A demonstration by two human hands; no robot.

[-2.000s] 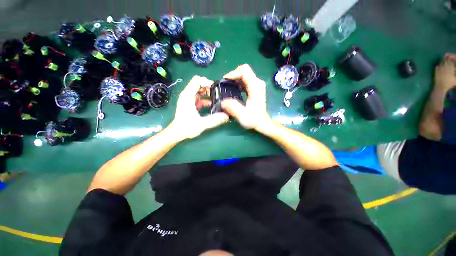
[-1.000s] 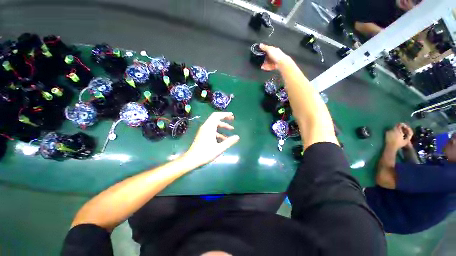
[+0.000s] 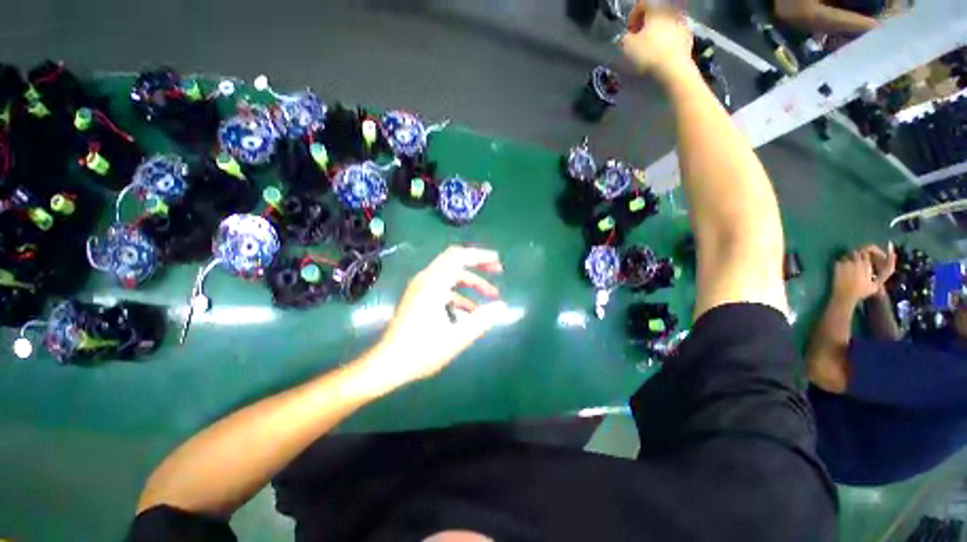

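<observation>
My left hand (image 3: 440, 312) is over the front of the green bench with its fingers apart; a small dark spot shows at a finger. My right hand (image 3: 660, 40) reaches across the grey belt at the top edge. Its fingertips are at a dark unit with a pale wire (image 3: 615, 13), partly cut off by the frame; whether they grip it is unclear. A black unit with a shiny round top (image 3: 602, 89) stands on the belt below that hand. Wired round circuit boards (image 3: 246, 246) lie on black bodies to the left.
A smaller group of boards and black bodies (image 3: 602, 265) lies right of centre, partly beside my right forearm. A white slanting post (image 3: 806, 95) crosses the upper right. Another person's hands (image 3: 864, 273) are at the right. More units lie beyond the belt.
My hands parted from the black unit they held together. My right hand set a unit on the belt, released it and moved farther up and right. My left hand opened. The view shifted too.
</observation>
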